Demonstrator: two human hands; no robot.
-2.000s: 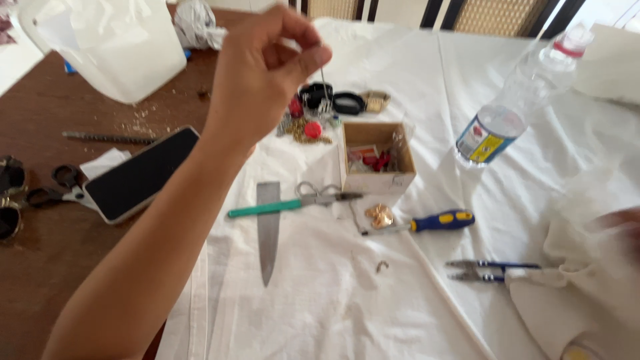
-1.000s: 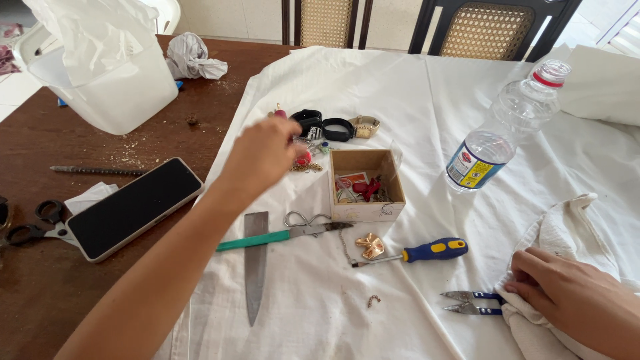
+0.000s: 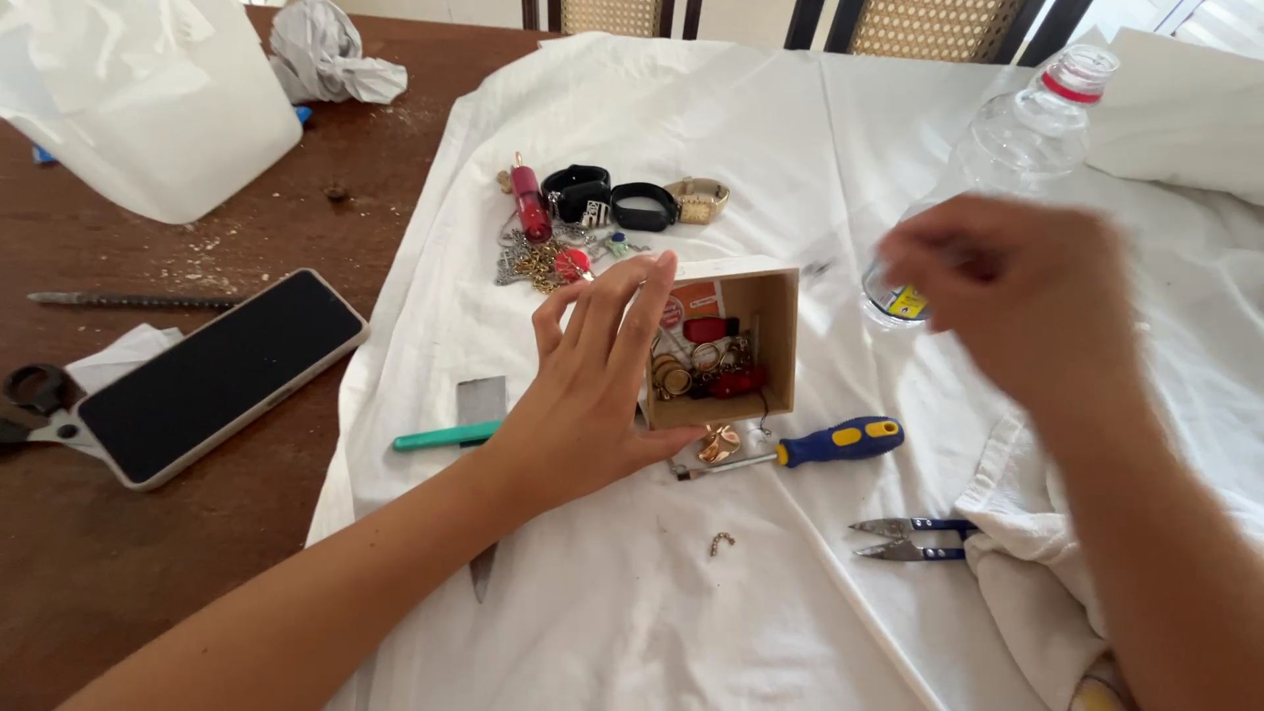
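My left hand (image 3: 602, 385) grips the left side of a small open wooden box (image 3: 780, 346), which is tilted toward me; rings, red items and jewellery lie inside it. My right hand (image 3: 1017, 286), blurred by motion, is raised in front of a clear plastic bottle (image 3: 1027, 138); its fingers are curled, and whether they hold something cannot be told. Behind the box lie black wristbands (image 3: 644, 205), a gold watch (image 3: 699, 200), a red cylindrical item (image 3: 530, 202) and tangled chains (image 3: 533, 262). A blue-and-yellow screwdriver (image 3: 839, 440) and a gold-coloured piece (image 3: 719, 443) lie just in front of the box.
Thread snips (image 3: 913, 539) lie beside a crumpled cloth (image 3: 1027, 573) at right. A knife blade (image 3: 481, 397) and a green-handled tool (image 3: 444, 435) are partly under my left arm. A phone (image 3: 222, 380), scissors (image 3: 44, 405), a rod (image 3: 133, 299) and a white container (image 3: 158, 109) occupy the left side.
My left hand has come down from the jewellery to the box, which now tilts toward me. My right hand has left the cloth near the snips and risen in front of the bottle.
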